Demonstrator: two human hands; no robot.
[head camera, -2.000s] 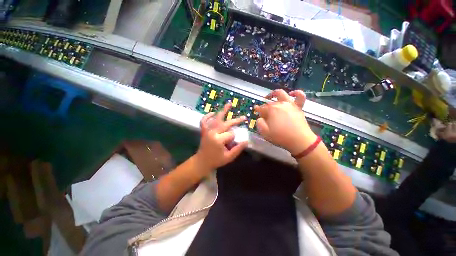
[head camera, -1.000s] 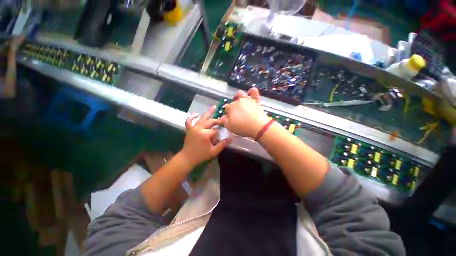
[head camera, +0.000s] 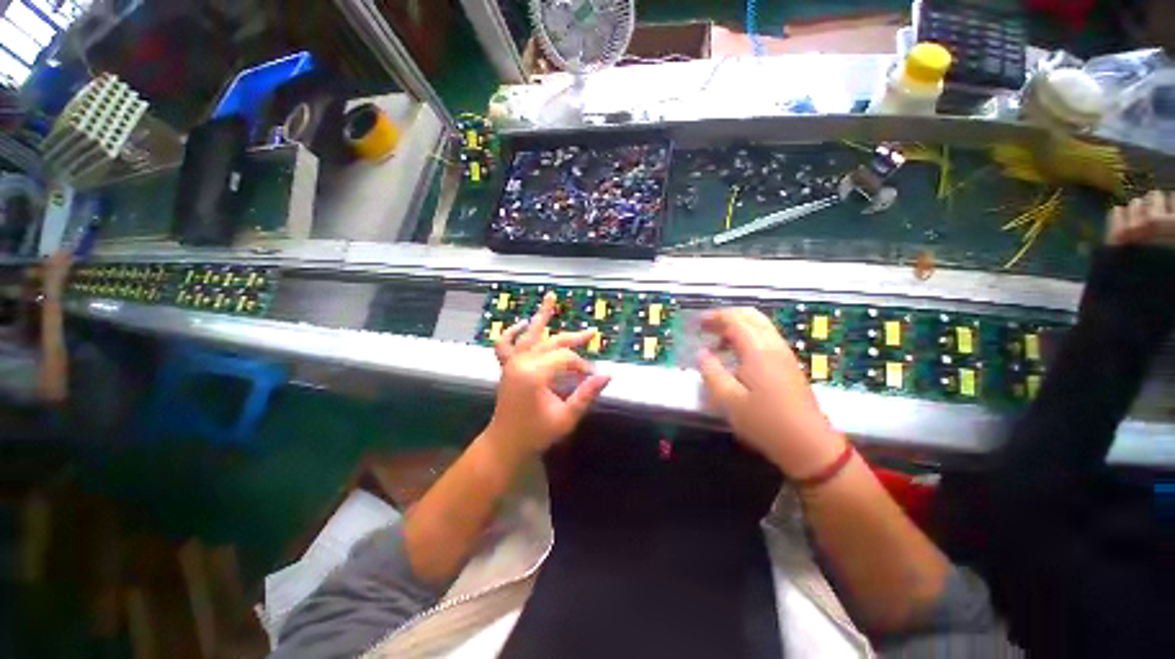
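Note:
A green circuit board panel (head camera: 628, 313) with two rows of yellow blocks lies between the conveyor rails in front of me. My left hand (head camera: 544, 376) is over its left part, fingers spread, with fingertips at the board. My right hand (head camera: 758, 384) is at the gap by its right end, thumb and fingers apart, with nothing visible in it. A second board panel (head camera: 917, 350) lies right of my right hand, close to it. The near conveyor rail (head camera: 644, 388) runs below both hands.
A black component tray (head camera: 582, 193) stands beyond the far rail. Silver tweezers (head camera: 778, 220), loose dark parts and yellow wires (head camera: 1035, 222) lie to its right. A white bottle with a yellow cap (head camera: 916, 80) stands behind. Another person's dark sleeve (head camera: 1108, 348) reaches over the line at right.
The view has turned and levelled. My right hand has moved right, off the board, and its fingers have opened. My left hand stays by the board's left part. The right-hand panel now sits closer.

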